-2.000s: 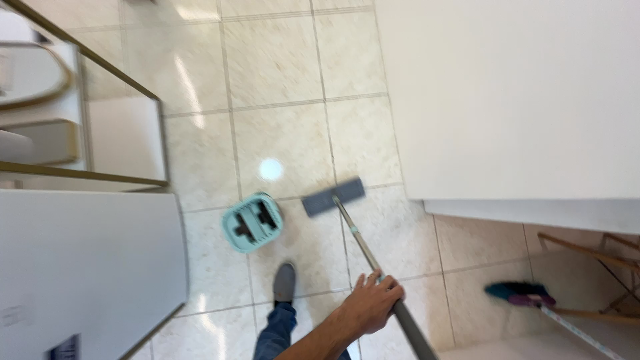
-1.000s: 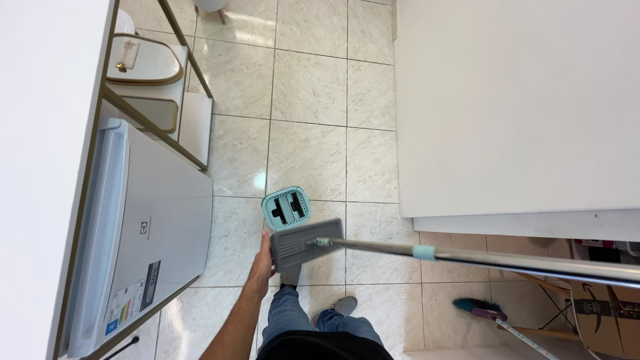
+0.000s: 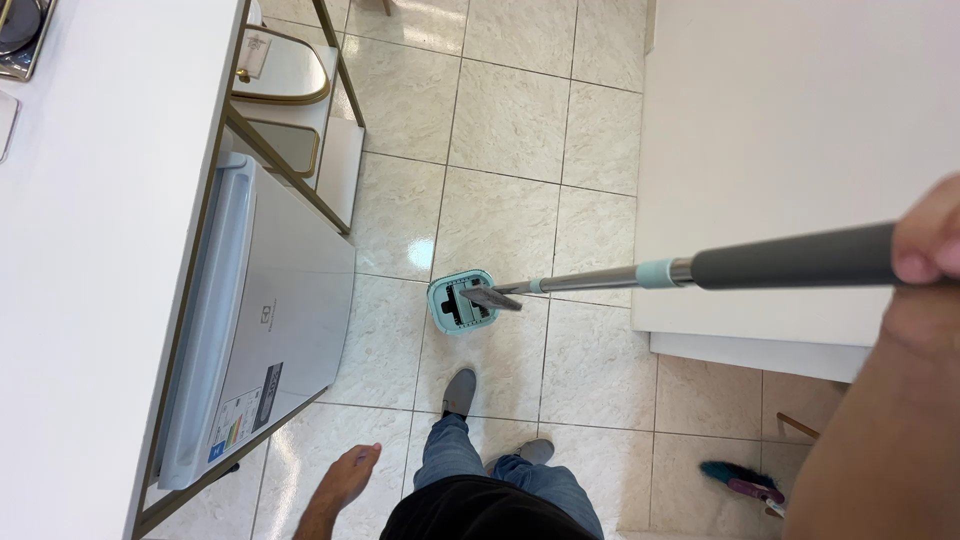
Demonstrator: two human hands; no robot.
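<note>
My right hand [image 3: 930, 236], partly cut off by the right edge, grips the dark grey handle [image 3: 795, 256] of a flat mop. The mop's metal pole [image 3: 592, 280] runs left to a grey flat mop head [image 3: 491, 298], tilted at the top of a light teal mop bucket [image 3: 441, 321] with black slots. Whether the head is inside a slot, I cannot tell. My left hand [image 3: 356, 471] is low at the left of my legs, away from the mop, holding nothing; its fingers look loosely bent together.
At left stand a white counter [image 3: 97, 262], an Electrolux mini fridge [image 3: 292, 300] and a shelf with gold-framed mirrors [image 3: 289, 64]. A white cabinet [image 3: 765, 150] is at right. A teal and purple broom [image 3: 739, 480] lies lower right. My shoes [image 3: 459, 391] are just below the bucket.
My left hand has let go of the mop head and moved down and left. The mop head has gone from beside my left hand to the bucket top. My right hand has come into view on the handle.
</note>
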